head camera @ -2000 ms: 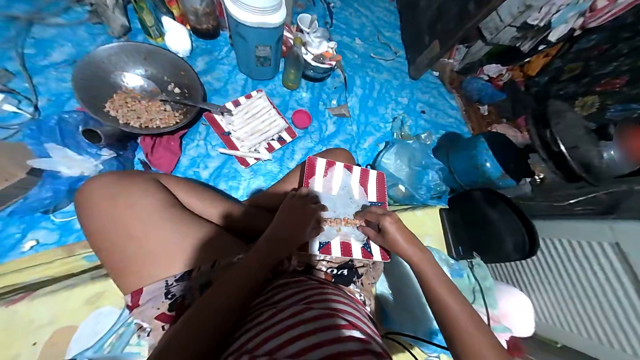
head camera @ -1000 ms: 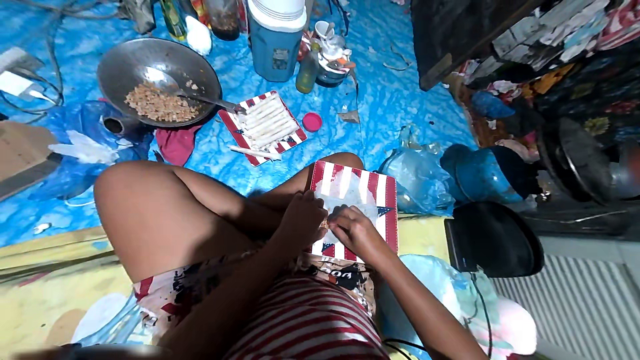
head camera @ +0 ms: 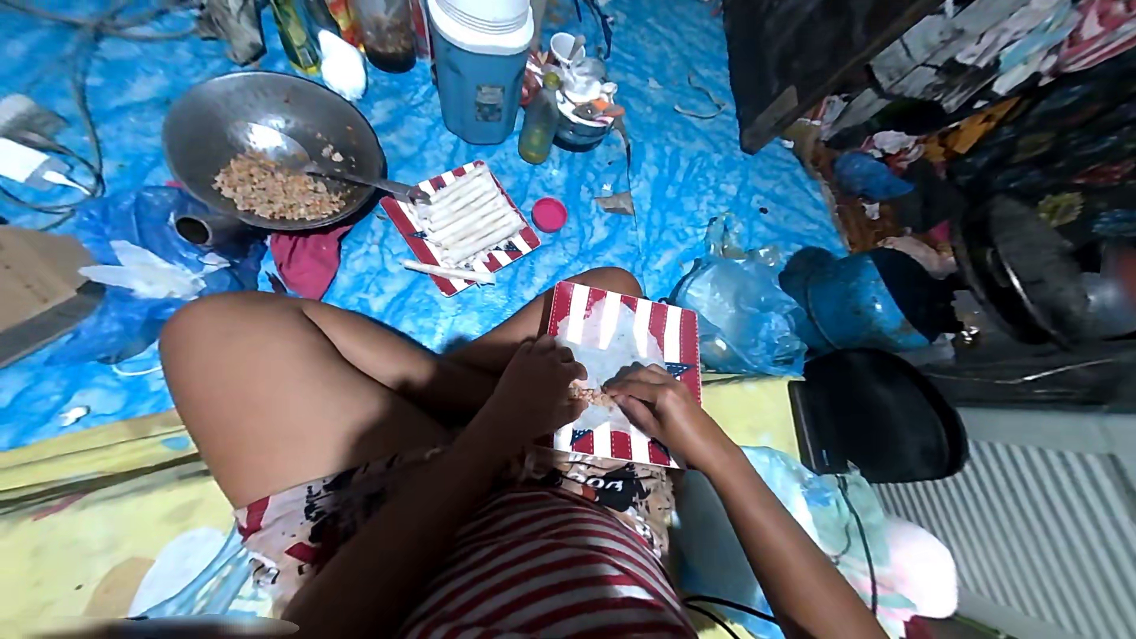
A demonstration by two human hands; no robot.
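A placemat with red and white stripes and blue stars [head camera: 679,337] lies across my lap. On it a thin, translucent round wrapper [head camera: 612,333] is spread, with a short row of minced filling [head camera: 593,396] near its lower part. My left hand [head camera: 537,386] is at the left end of the filling, fingers bent onto it. My right hand [head camera: 655,404] pinches at the right end, fingertips on filling and wrapper. Ahead, several slim white rolls [head camera: 470,217] lie side by side on a second striped mat [head camera: 404,222]. A metal wok [head camera: 191,133] holds more filling [head camera: 275,186] and a spoon [head camera: 355,177].
A blue water jug [head camera: 479,89], a small bottle [head camera: 538,124] and a tub of odds and ends [head camera: 581,129] stand ahead on the blue sheet. A pink lid [head camera: 549,215] is beside the rolls. Plastic bags [head camera: 745,311], a blue tank [head camera: 852,297] and a black chair seat [head camera: 879,413] are at the right.
Two seconds ago my hands were farther apart, with a longer row of filling between them. They have since come closer together over the wrapper.
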